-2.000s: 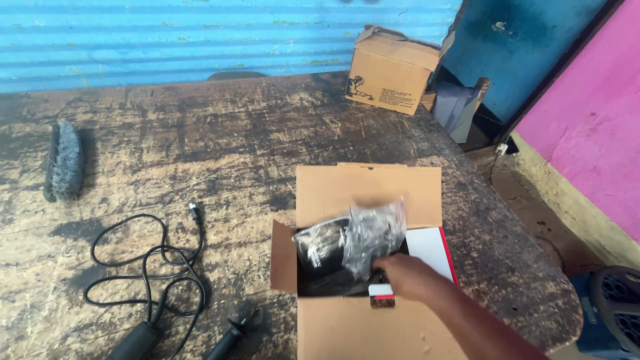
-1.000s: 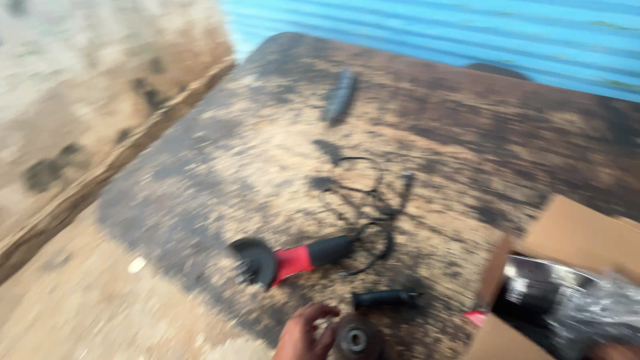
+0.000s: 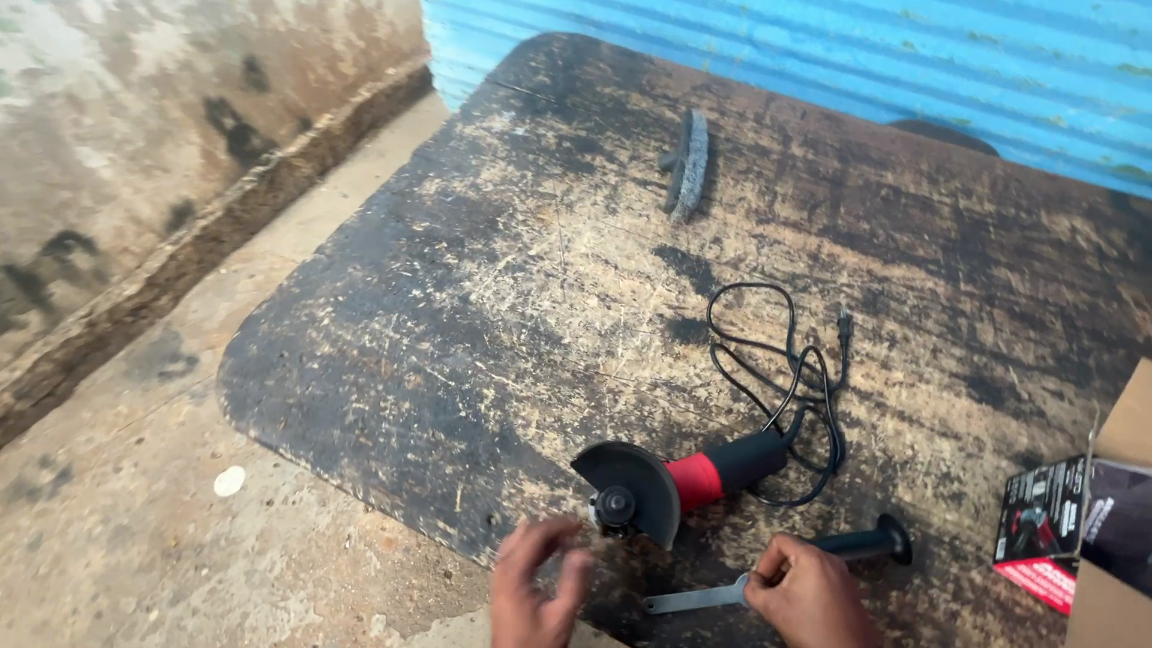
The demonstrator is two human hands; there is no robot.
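My right hand (image 3: pixel 810 594) pinches one end of a flat metal spanner (image 3: pixel 695 598) at the table's near edge. My left hand (image 3: pixel 540 580), fingers apart and holding nothing, hovers just left of it, partly blurred. Beyond my hands lies a red and black angle grinder (image 3: pixel 697 481) with its dark wheel guard (image 3: pixel 643 481) towards the left. The grinder's black power cord (image 3: pixel 792 360) is loosely coiled behind it, plug at the upper right. Just past my right hand a black side handle (image 3: pixel 859 544) rests on the table, partly hidden by the fingers.
An open cardboard box (image 3: pixel 1120 607) with a printed black and red side stands at the right edge. A bristle brush (image 3: pixel 688 171) lies far back on the worn wooden table (image 3: pixel 432 288). A blue corrugated wall (image 3: pixel 810 54) borders the back; a rough wall (image 3: pixel 180 99) is left.
My right hand was in the box two seconds ago and is now at the near table edge with the spanner. A dark round part beside my left hand one second ago is out of sight. The view has swung left.
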